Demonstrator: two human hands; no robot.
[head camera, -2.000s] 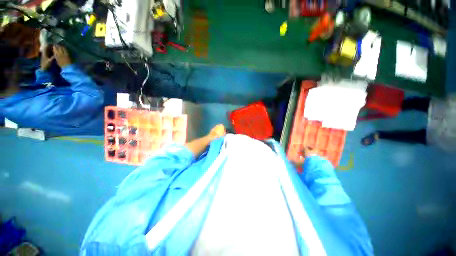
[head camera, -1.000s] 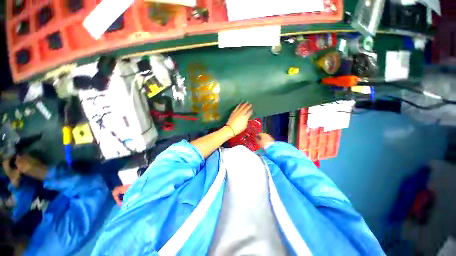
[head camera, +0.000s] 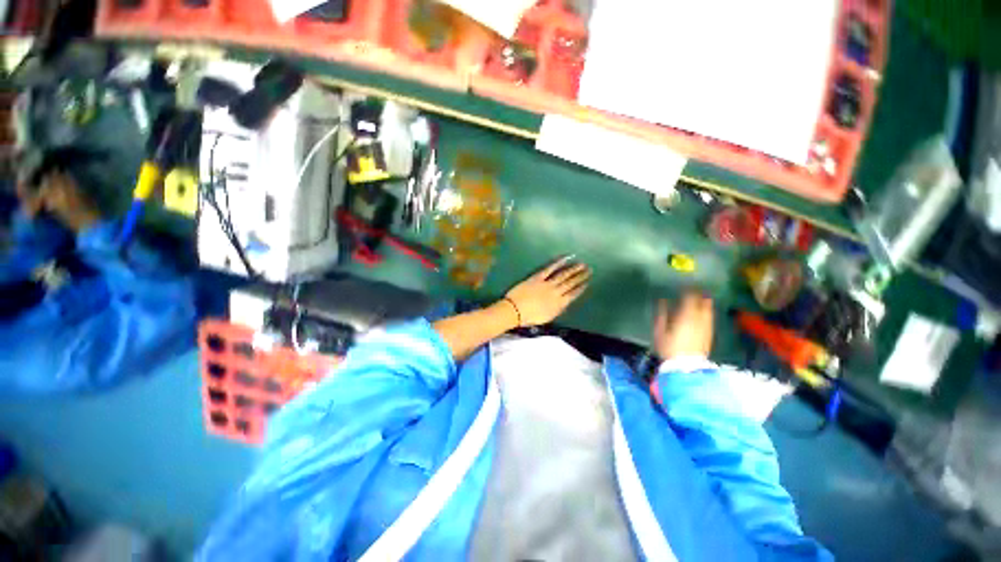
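Note:
My left hand (head camera: 549, 294) lies palm down on the green bench (head camera: 593, 236) near its front edge, fingers apart and empty. My right hand (head camera: 685, 326) is at the bench edge to the right, blurred; nothing shows in it, but its fingers are not clear. A small yellow part (head camera: 682, 262) lies on the bench just beyond my right hand, not touched. Amber film pieces (head camera: 474, 225) lie in a column left of my left hand. An orange-red tool (head camera: 777, 340) lies right of my right hand.
Red-handled pliers (head camera: 390, 242) and a white machine (head camera: 274, 187) are at the left. Red-orange parts trays (head camera: 439, 49) with white sheets stand along the back. Another red-orange tray (head camera: 236, 384) is below left. A blue-sleeved person (head camera: 93, 313) works at far left.
The view has come closer over the bench. My left hand has come onto the bench top. My right hand has moved up from beside the red stool to the bench edge, and the stool is out of view.

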